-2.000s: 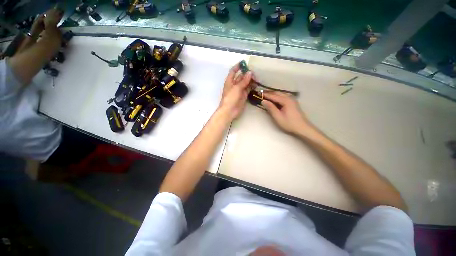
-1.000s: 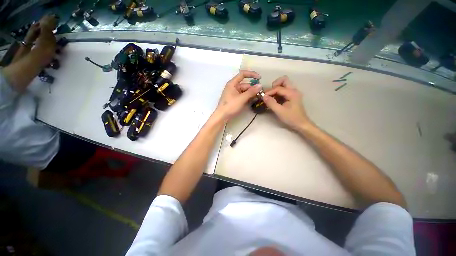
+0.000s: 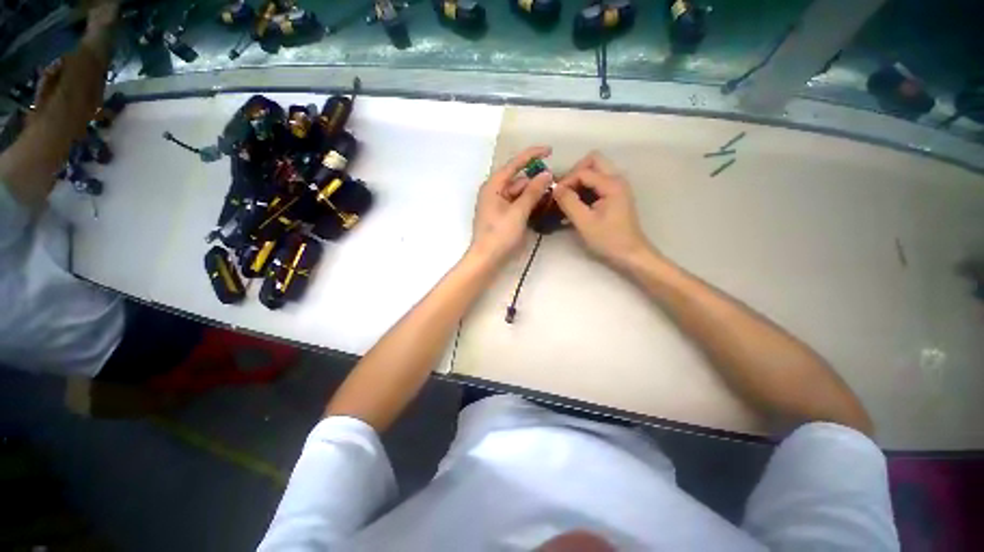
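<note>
My left hand (image 3: pixel 505 211) pinches a small green circuit board (image 3: pixel 535 167) at its fingertips. My right hand (image 3: pixel 602 214) meets it, thumb and fingers closed at a tiny pale part (image 3: pixel 552 188) between the hands. A black unit housing (image 3: pixel 549 219) sits under and between the fingertips, mostly hidden by them. A thin dark lead (image 3: pixel 525 272) hangs from it toward me, with a small connector plug (image 3: pixel 510 315) at its end over the bench. Which fingers bear the housing is hard to tell.
A heap of black-and-yellow units (image 3: pixel 283 205) lies on the white bench (image 3: pixel 405 248) at left. Green strips (image 3: pixel 723 156) lie right of my hands. More units (image 3: pixel 604 19) stand along the green conveyor belt (image 3: pixel 647 67) beyond. Another person's arm (image 3: pixel 56 119) reaches in at far left.
My hands have come together at the housing and green board. The lead, earlier pointing right, now hangs toward me. The other person's arm has moved further up toward the belt.
</note>
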